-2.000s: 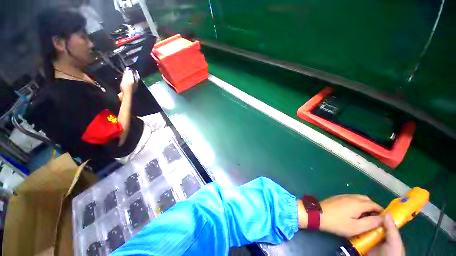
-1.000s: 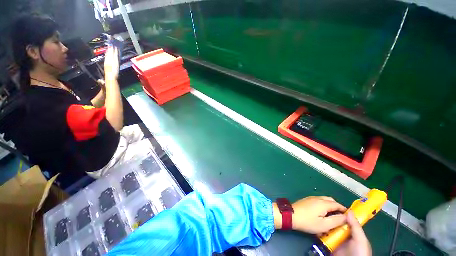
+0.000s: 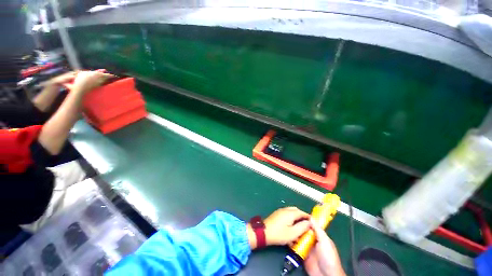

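Note:
My right hand [image 3: 325, 253] is wrapped around the yellow-orange electric screwdriver [image 3: 307, 242], whose black tip points down and to the left. My left hand [image 3: 281, 226], with a dark red band at the wrist, touches the screwdriver's body from the left; its fingertips are bent and partly hidden, so I cannot tell if they hold anything small. A tablet [image 3: 298, 158] lies in a red frame [image 3: 294, 170] on the green conveyor beyond the pale rail.
A stack of red frames [image 3: 115, 104] stands at left, with a neighbour's hands [image 3: 81, 82] on it. A clear parts tray [image 3: 69, 237] lies lower left. A dark mesh dish [image 3: 377, 263], a plastic-wrapped post [image 3: 439, 186] and another red frame [image 3: 463, 237] are at right.
The view has swung right, bringing the post and dish into view. The neighbour's hands have moved onto the frame stack. My hands stay together at the screwdriver, its tip now pointing more downward.

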